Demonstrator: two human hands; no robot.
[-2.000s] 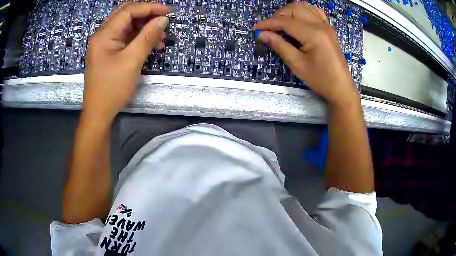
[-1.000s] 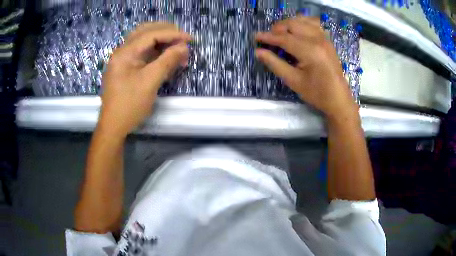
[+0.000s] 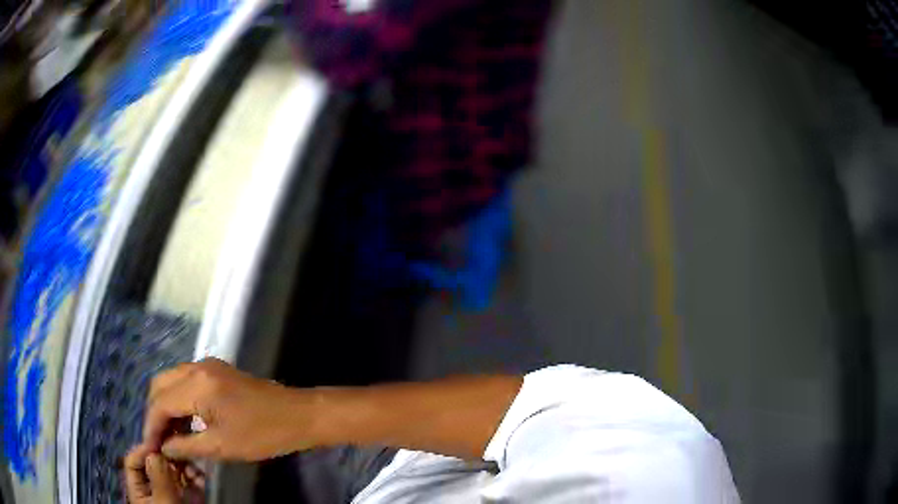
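The view is blurred and turned, with the line running up the left side. The dark PCB panel (image 3: 123, 359) lies between the rails at lower left. My right hand (image 3: 212, 413) is above the panel's near edge and near rail, with its fingers bent towards my left hand. My left hand (image 3: 162, 482) is just below it, cut off by the bottom edge, with only some fingers showing. The fingertips of both hands are close together. Whether either hand holds a component cannot be told.
The far rail (image 3: 94, 285) and near rail (image 3: 258, 207) flank the pale conveyor bed (image 3: 212, 187). Blue components (image 3: 59, 246) lie in a pile on the shelf beyond. A person in dark red checked clothing (image 3: 453, 108) is by the line, near a blue shape (image 3: 482, 256). Grey floor has a yellow line (image 3: 658, 217).
The view has swung to the right, so the line now runs upwards at left. My hands, apart before, are close together. The blue component earlier in my right fingers cannot be made out now.
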